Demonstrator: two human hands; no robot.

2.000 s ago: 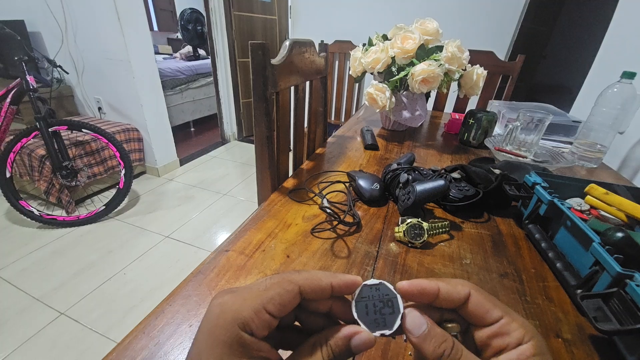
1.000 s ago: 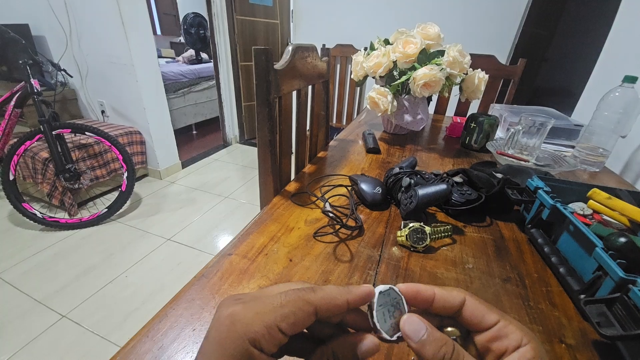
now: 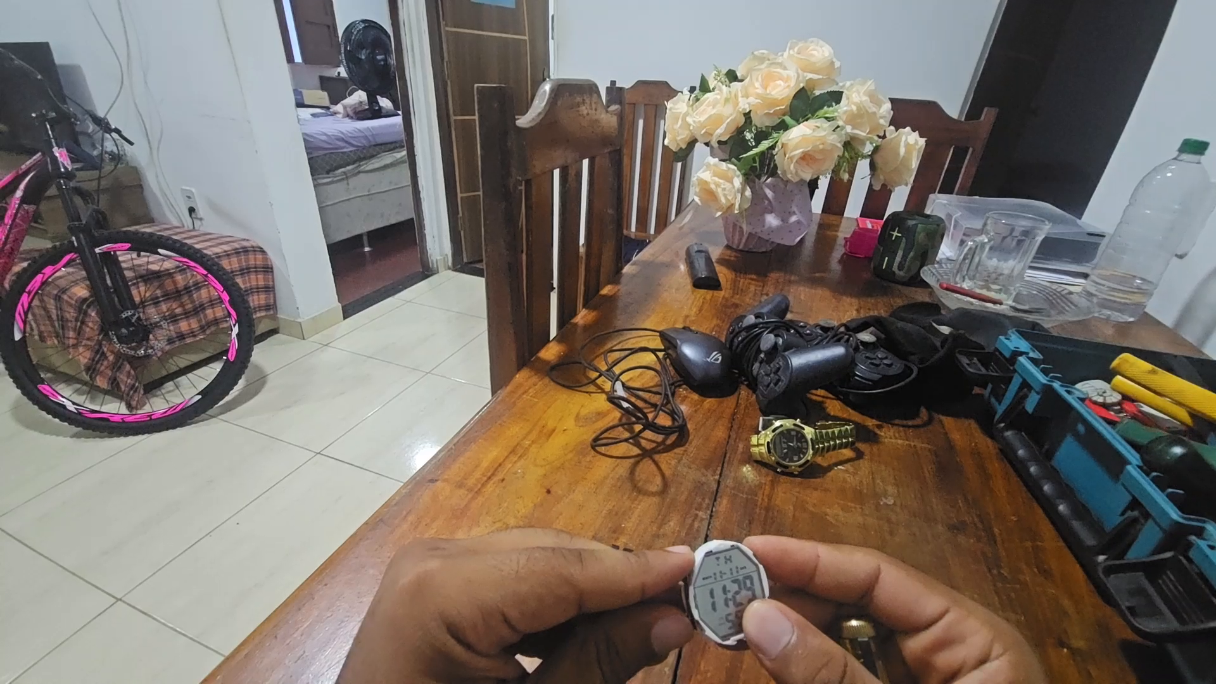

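Between the fingertips of both hands is a small digital watch module [image 3: 727,591] with a white rim, its lit-grey display turned toward me. My left hand [image 3: 532,608] grips its left edge, and my right hand [image 3: 883,613] holds the right edge, the thumb over the lower corner of the display. Under the right fingers a gold-coloured metal piece [image 3: 858,631] shows in part; whether that hand holds it cannot be told. Beyond the hands, a gold wristwatch [image 3: 790,445] with a dark dial lies on the wooden table [image 3: 589,494].
A corded black mouse [image 3: 700,359] and black game controllers [image 3: 798,366] lie past the wristwatch. At right stands an open blue and black toolbox [image 3: 1073,427]. Farther back are a vase of roses [image 3: 769,214], a speaker [image 3: 907,247], a glass mug [image 3: 1002,256] and a plastic bottle [image 3: 1140,237].
The watch module was tilted with its display side-on a second ago; now the display faces me again. Both hands have kept hold of it.
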